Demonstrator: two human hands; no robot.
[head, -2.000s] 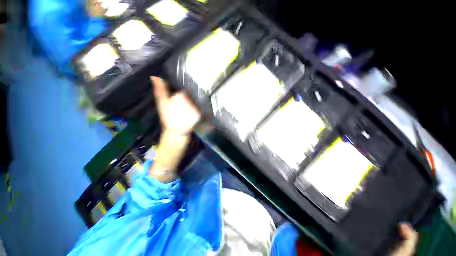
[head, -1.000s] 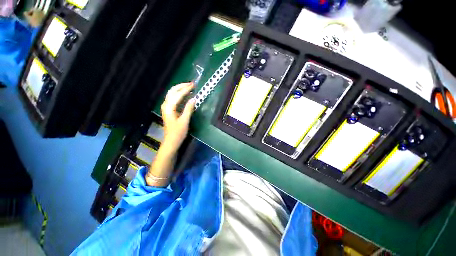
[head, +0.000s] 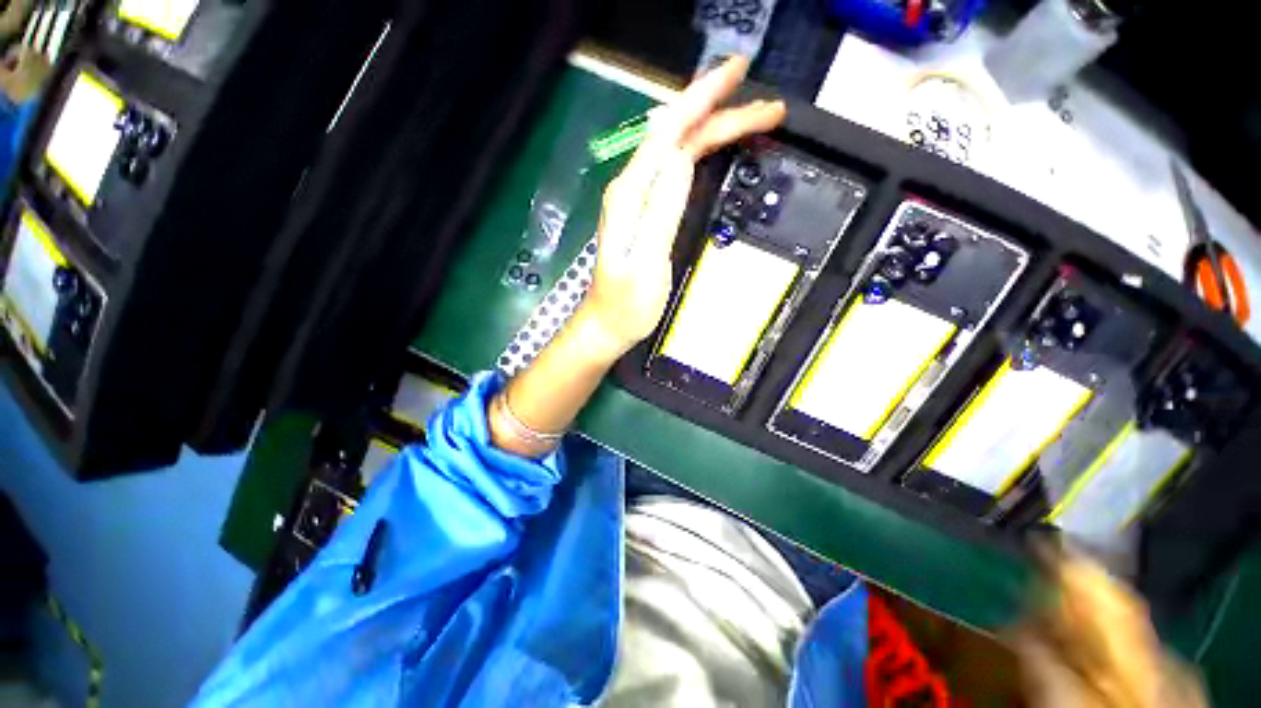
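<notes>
A black foam tray holds several opened phones, each with a white, yellow-edged battery and dark camera lenses. My left hand is over the tray's upper left corner, fingers apart, fingertips near the lower end of a grey ring sheet; I see nothing held. My right hand is blurred at the tray's lower right edge, below the rightmost phone. A pale translucent blur lies over that phone; whether the hand holds anything is unclear. A perforated white strip lies partly behind my left wrist.
Clear film with small rings and a green clip lie on the green mat. Stacked trays stand left. Behind are white paper, a blue bin, a translucent bottle and orange-handled scissors.
My left hand has moved up and right, from the perforated strip to the tray's corner. Clear film now shows on the mat. My right hand has come into view at lower right.
</notes>
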